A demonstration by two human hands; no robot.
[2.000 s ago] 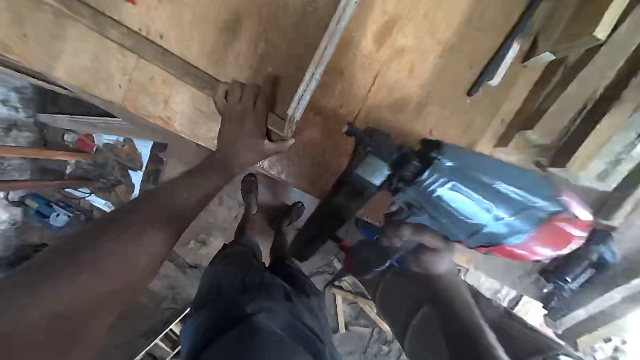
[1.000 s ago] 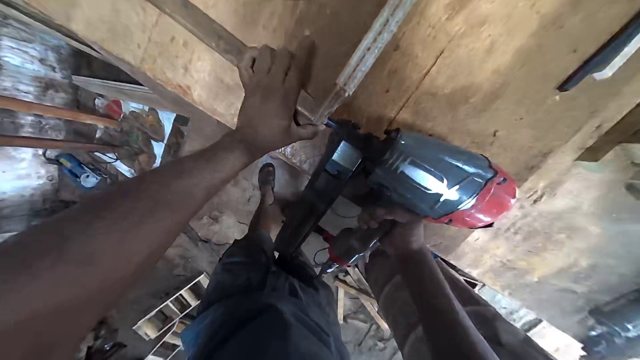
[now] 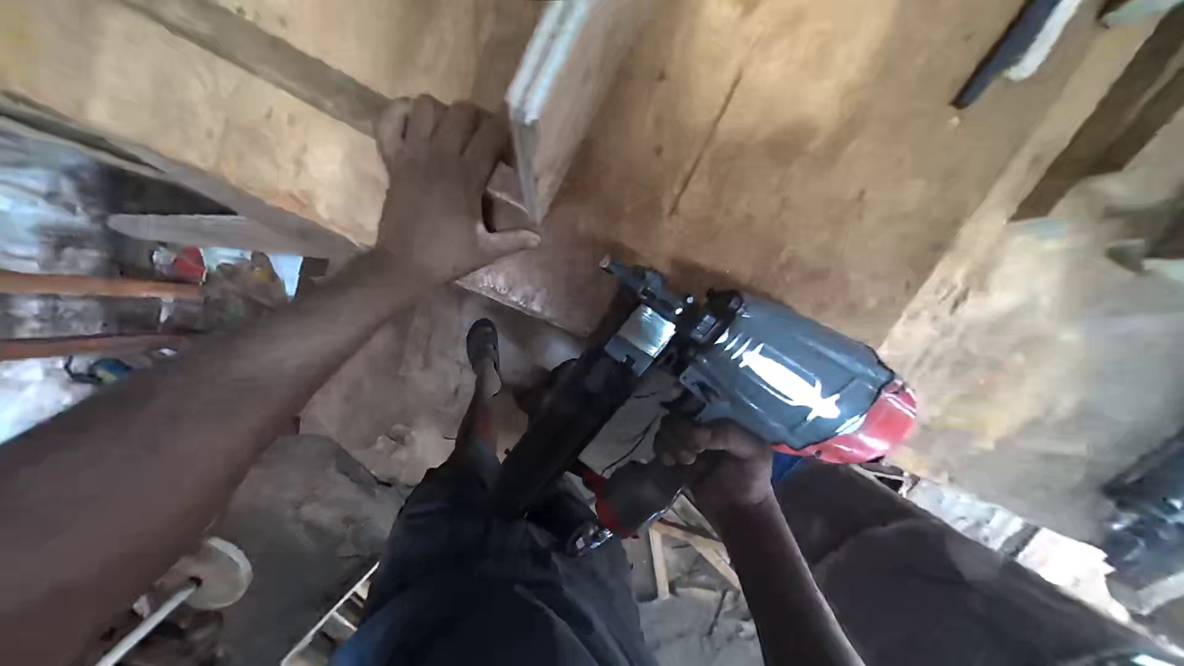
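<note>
My left hand [image 3: 439, 180] presses down on a flat wooden strip [image 3: 277, 65] that lies on the plywood worktop [image 3: 795, 176], its thumb stretched out near the lower end of a board standing on edge [image 3: 573, 102]. In my right hand [image 3: 717, 453] is the handle of a pneumatic nail gun [image 3: 795, 375] with a grey body, a red end cap and a long black magazine. The nose of the tool is right of my left thumb, apart from it and from the boards, over the worktop's near edge.
A dark bar [image 3: 1004, 51] lies at the upper right of the worktop. Timber pieces are at the far right. Below left are orange-brown poles [image 3: 102, 285] and a round disc on a rod [image 3: 217, 573]. Wooden frames [image 3: 661, 560] stand on the floor near my legs.
The nail gun came to the corner by my left thumb one second ago and is now drawn back to the right of it. My left hand has stayed on the strip.
</note>
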